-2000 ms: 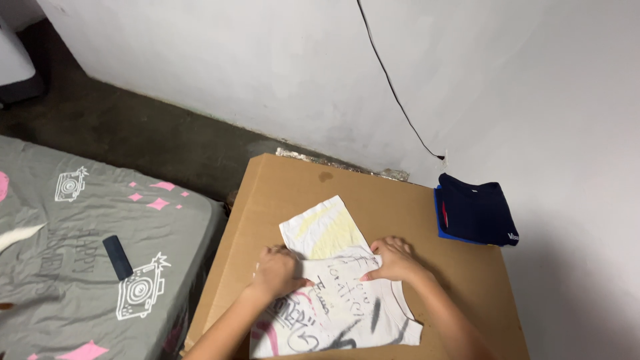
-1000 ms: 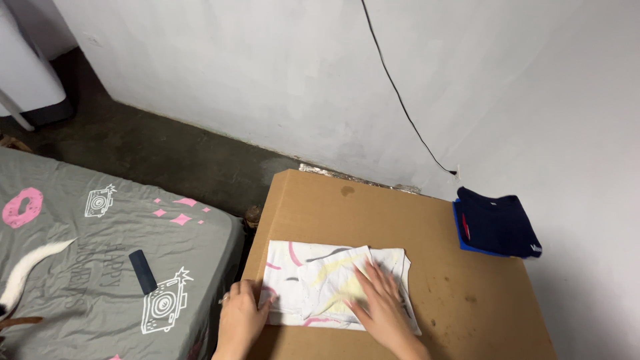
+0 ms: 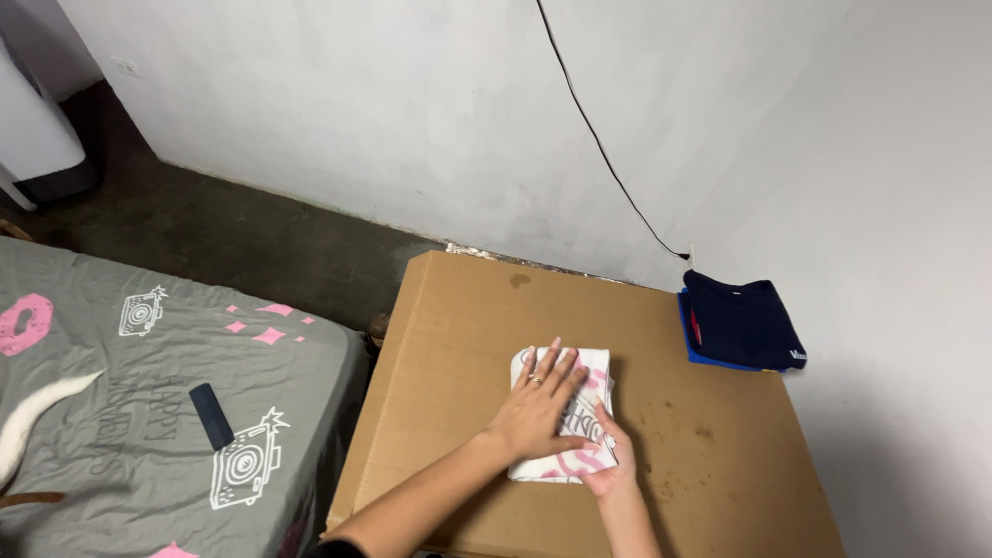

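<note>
A white garment (image 3: pixel 593 372) with pink and black prints lies folded into a small upright rectangle on a brown cardboard surface (image 3: pixel 465 310). Spread flat on top of it is my left hand (image 3: pixel 539 407), a ring on one finger and the fingers apart. My right hand (image 3: pixel 612 453) grips the garment's lower right edge, its thumb on top and the other fingers hidden beneath. At the far right corner of the cardboard rests a stack of folded clothes, with a navy garment (image 3: pixel 740 322) on top and a blue one (image 3: pixel 686 333) under it.
Left of the cardboard is a bed with a grey printed sheet (image 3: pixel 302 372), a dark cylindrical object (image 3: pixel 211 417) and a white furry tail (image 3: pixel 39 407). A black cable (image 3: pixel 593 132) hangs along the wall to an outlet. A white appliance (image 3: pixel 39 124) stands at the far left.
The garment has gone from a wide, partly folded shape to a smaller, narrower bundle. My left hand has moved from its left edge onto its top; my right hand has moved to its lower right edge.
</note>
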